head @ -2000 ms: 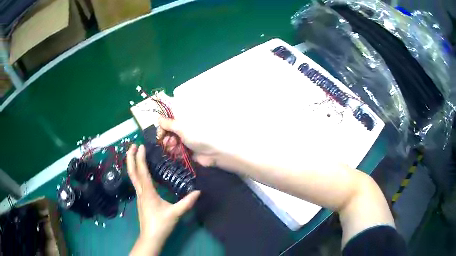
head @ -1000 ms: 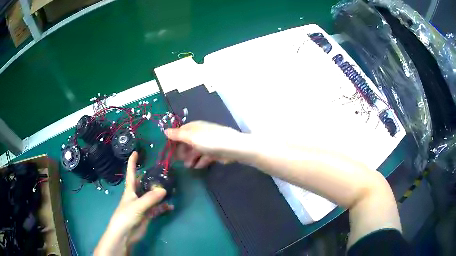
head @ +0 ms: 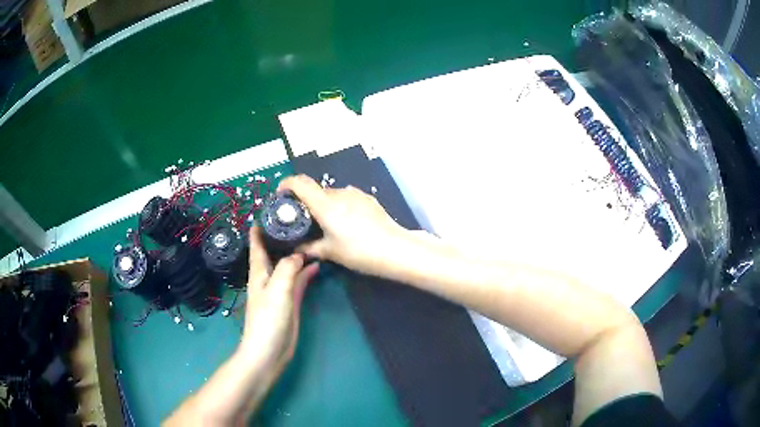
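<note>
A speaker stack (head: 287, 218), black with a silver centre on top, stands upright on the bench between my hands. My right hand (head: 346, 223) is closed around its far and right side. My left hand (head: 273, 279) touches its near left side, fingers against it. Other speaker stacks (head: 223, 242) stand and lie just left of it, touching one another. Thin red lead wires (head: 196, 218) with tiny white connectors spread over and behind them. The white foam tray (head: 467, 167) at the right holds a row of black discs (head: 612, 152) near its far right edge.
A black foam strip (head: 408, 334) lies beside the tray, with a cream stepped piece (head: 321, 127) at its far end. A carton (head: 98, 350) of black parts is at left. Crumpled clear plastic (head: 667, 150) over dark material lies behind the tray. A yellow ring (head: 332, 96) lies beyond the cream piece.
The stack came off the black strip, moved left and now stands upright beside the other stacks. My right hand went from the wires to the stack's side. The view shifted.
</note>
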